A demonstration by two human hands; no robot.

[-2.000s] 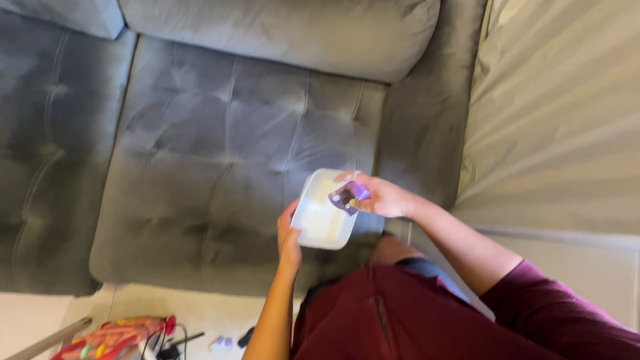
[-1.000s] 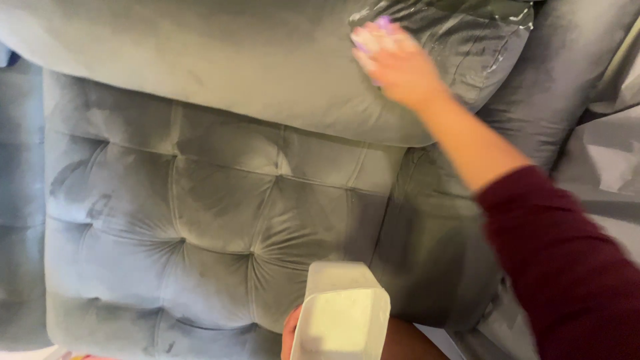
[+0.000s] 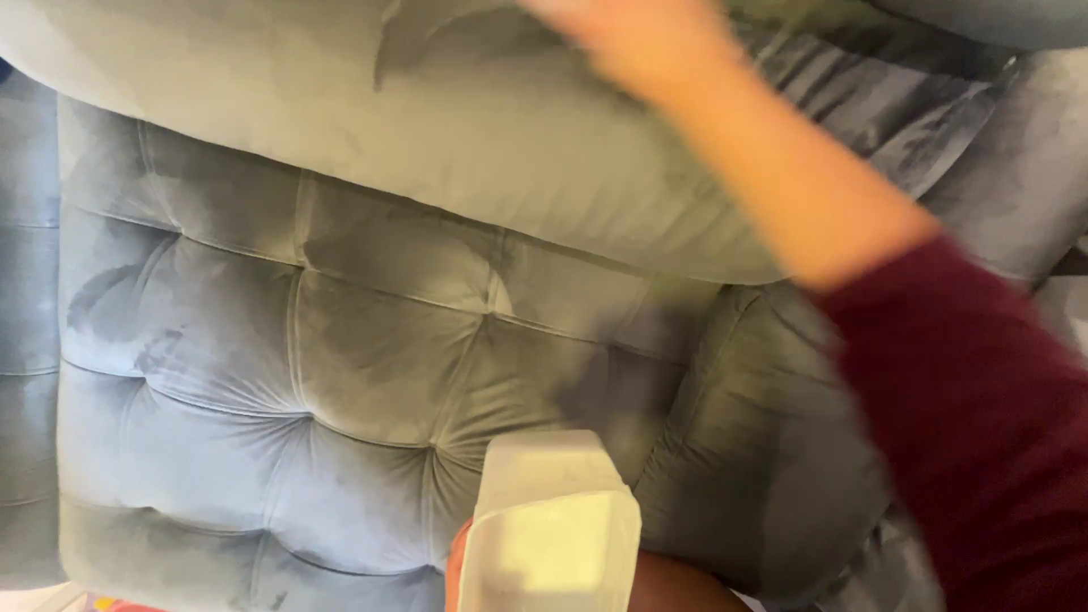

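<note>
My left hand (image 3: 457,563), mostly hidden, holds a translucent white plastic container (image 3: 557,544) by its left side at the bottom of the view, with pale liquid or a pale bottom inside. My right hand (image 3: 646,38) is blurred and partly cut off by the top edge, over the grey velvet back cushion (image 3: 408,144) of a sofa. Whether it holds anything cannot be seen. Dark streaks mark the cushion beside this hand and to its right.
Below the back cushion lies the tufted grey seat cushion (image 3: 365,357), with darker patches at its left. The sofa's armrest (image 3: 748,476) rises on the right. Something red and yellow (image 3: 123,605) shows at the bottom left, by the pale floor.
My right hand was at the container two seconds ago, holding a dark and purple thing. It has moved onto the back cushion and then left across it. My left hand keeps the container.
</note>
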